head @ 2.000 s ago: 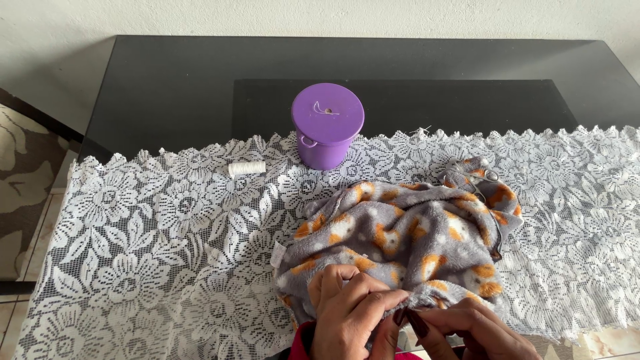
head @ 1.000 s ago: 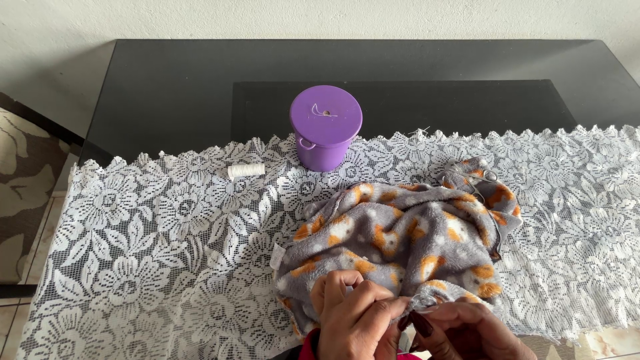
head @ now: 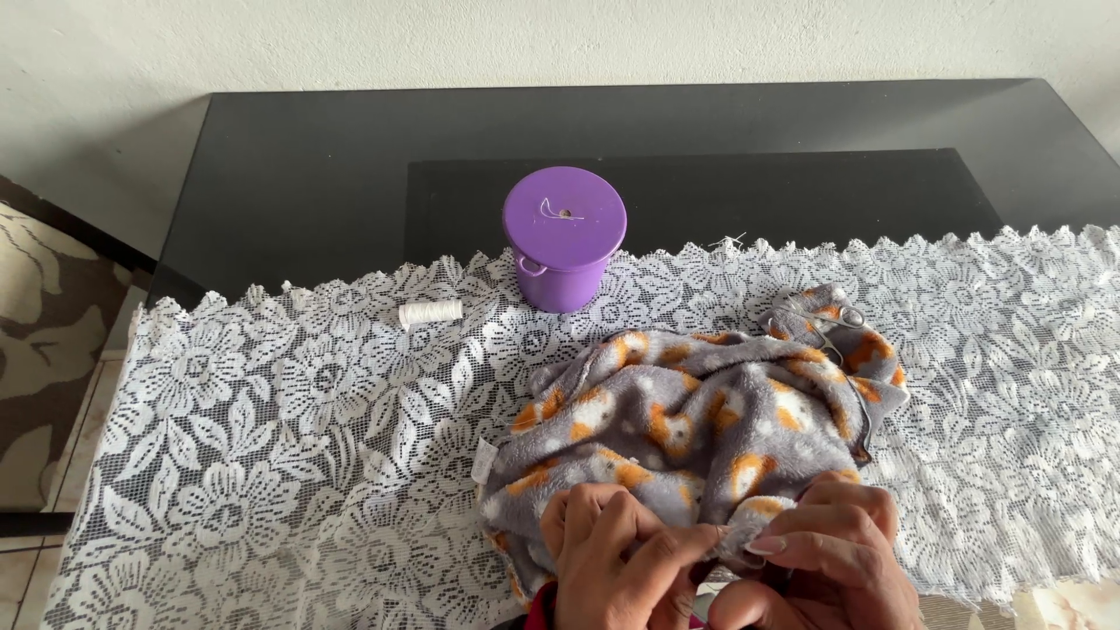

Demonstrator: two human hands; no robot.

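A grey fleece cloth (head: 647,411) with an orange and white pattern lies bunched on the lace tablecloth, and a white tag shows at its left side. My left hand (head: 621,560) pinches the near edge of the fleece between its fingers. Close beside it on the right, my right hand (head: 822,551) has its fingertips on the same edge. Whether a needle is between the fingers cannot be made out. Small metal scissors (head: 831,328) rest on the far right part of the fleece.
A purple lidded container (head: 564,236) stands beyond the fleece, with a bit of white thread on its lid. Left of it lies a spool of white thread (head: 430,312). The white lace tablecloth (head: 236,437) covers the near part of a black glossy table (head: 306,175) against a wall.
My right hand has turned and its fingers have shifted at the fleece edge. My left hand keeps its hold on the fleece in about the same place.
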